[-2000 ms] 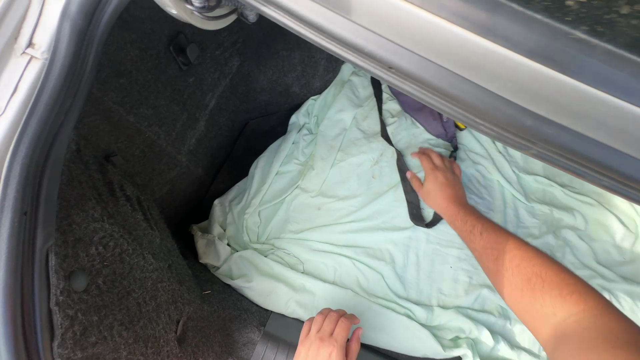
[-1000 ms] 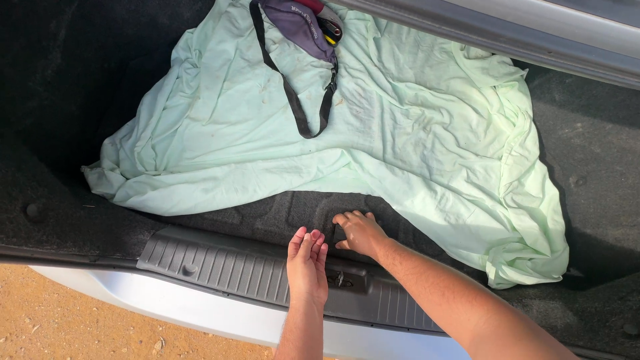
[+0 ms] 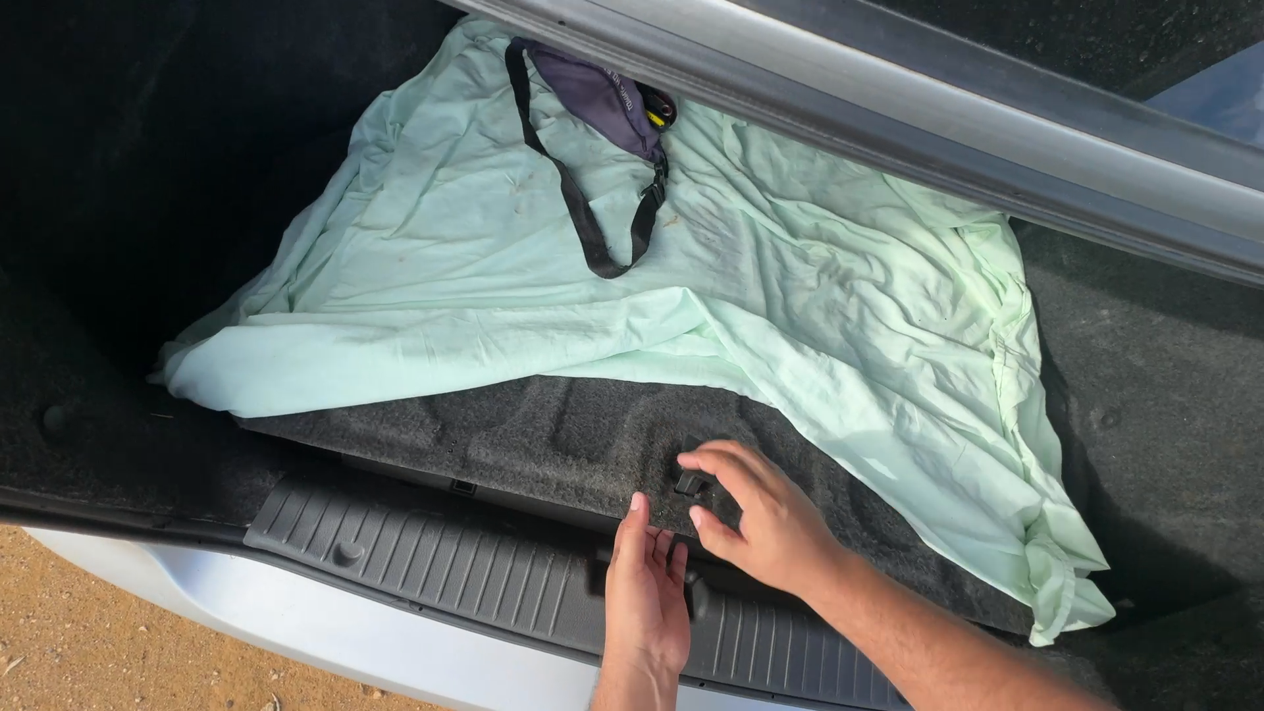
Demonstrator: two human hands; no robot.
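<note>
A pale green cloth sheet (image 3: 434,257) lies rumpled over the floor of a car trunk. Its front edge is bunched back, and a dark carpeted floor panel (image 3: 533,425) shows below it. My right hand (image 3: 755,509) is over this panel, thumb and fingers apart, beside a small black plastic catch or handle (image 3: 689,482); whether a fingertip touches it I cannot tell. My left hand (image 3: 648,592), palm up with fingers slightly curled, is at the panel's front edge above the ribbed sill trim. Nothing shows in either hand. A purple waist bag (image 3: 592,99) with a black strap rests on the sheet.
The ribbed black plastic sill trim (image 3: 425,553) runs along the front, with the silver bumper (image 3: 296,612) below it. The trunk lid's edge (image 3: 889,128) crosses the upper right. Dark carpeted side walls flank the sheet. Sandy ground (image 3: 99,632) is at the lower left.
Two seconds ago my right hand was on the sheet by the bag's strap; now it is over the carpeted panel. The front edge of the panel now stands off the sill trim, with a dark gap between.
</note>
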